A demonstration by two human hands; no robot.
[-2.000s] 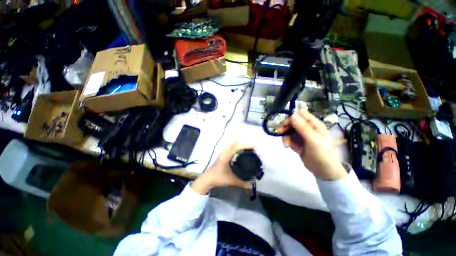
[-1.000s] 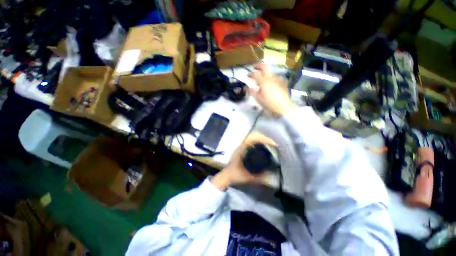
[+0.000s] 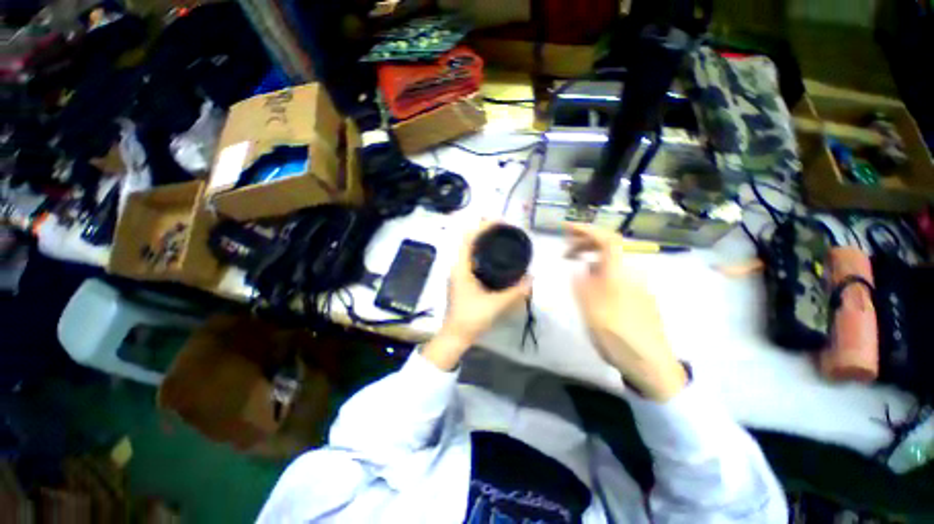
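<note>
A portable speaker [image 3: 501, 256] stands in my left hand [image 3: 473, 304], its round black end turned up towards me. A thin black cord hangs below it on the right. My left fingers wrap around its side. My right hand [image 3: 612, 297] is to the right of the speaker and apart from it, near the tip of the electric screwdriver [image 3: 623, 143] that hangs down from above. Its fingertips are bent together and blurred; I cannot tell whether they hold something small.
A metal fixture [image 3: 666, 184] stands behind my right hand, with a yellow pen-like stick [image 3: 655, 247] before it. A smartphone [image 3: 406, 276], tangled black cables [image 3: 307, 251] and cardboard boxes [image 3: 277, 154] lie left. A pink speaker [image 3: 851, 312] lies right.
My right hand has moved from the back of the bench, near the black cables, to the right beside the screwdriver. The speaker in my left hand is raised further over the bench. The view has shifted.
</note>
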